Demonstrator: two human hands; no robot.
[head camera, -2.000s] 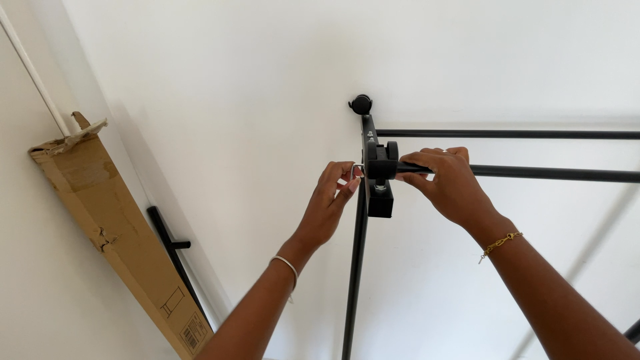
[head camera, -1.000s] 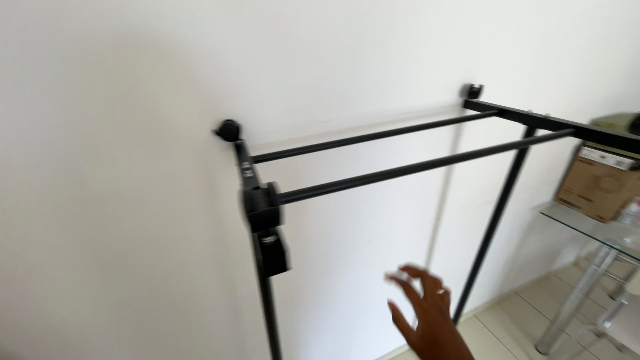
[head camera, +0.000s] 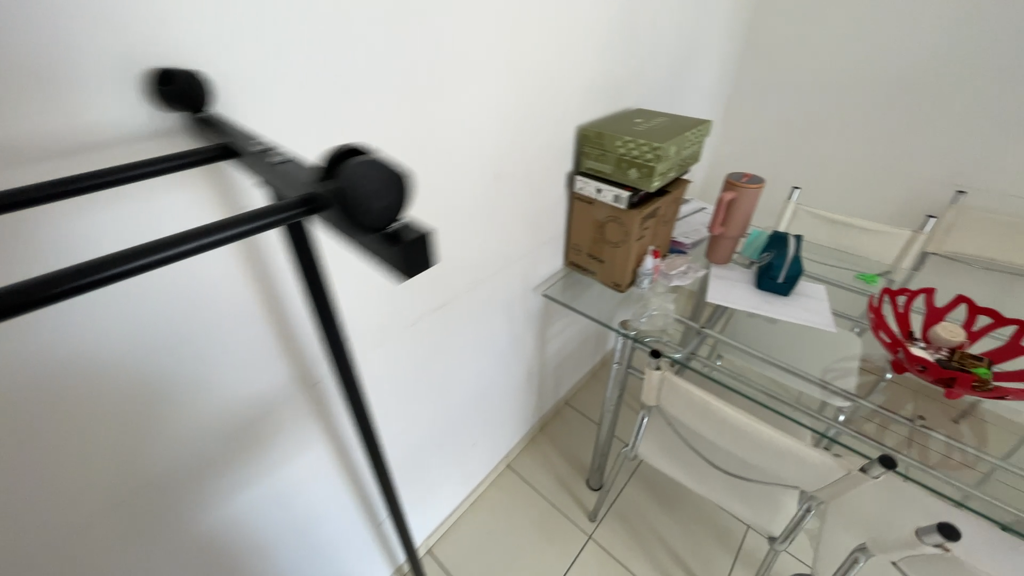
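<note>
Neither my left hand nor my right hand is in the head view. A black metal frame fills the left side. Its short end bar (head camera: 276, 172) slants down to the right, with one black caster wheel (head camera: 180, 90) at its upper end and another black caster wheel (head camera: 364, 190) near its lower end. Two black tubes run leftward from that bar, the upper tube (head camera: 112, 174) and the lower tube (head camera: 160, 254). A thin black upright (head camera: 344, 368) goes down from the bar along the white wall. The wheels look blurred.
To the right stands a glass table (head camera: 584, 300) with a cardboard box (head camera: 604, 240), a green box (head camera: 644, 144) on top, a pink tumbler (head camera: 734, 220), a teal pouch (head camera: 780, 262) and a red openwork bowl (head camera: 952, 376). A cream chair (head camera: 728, 440) with chrome tubing stands in front.
The view has swung right to the frame's other end and the table. My hands, which were at the frame's left end two seconds ago, are out of view; one hand was still visible, empty, a second ago.
</note>
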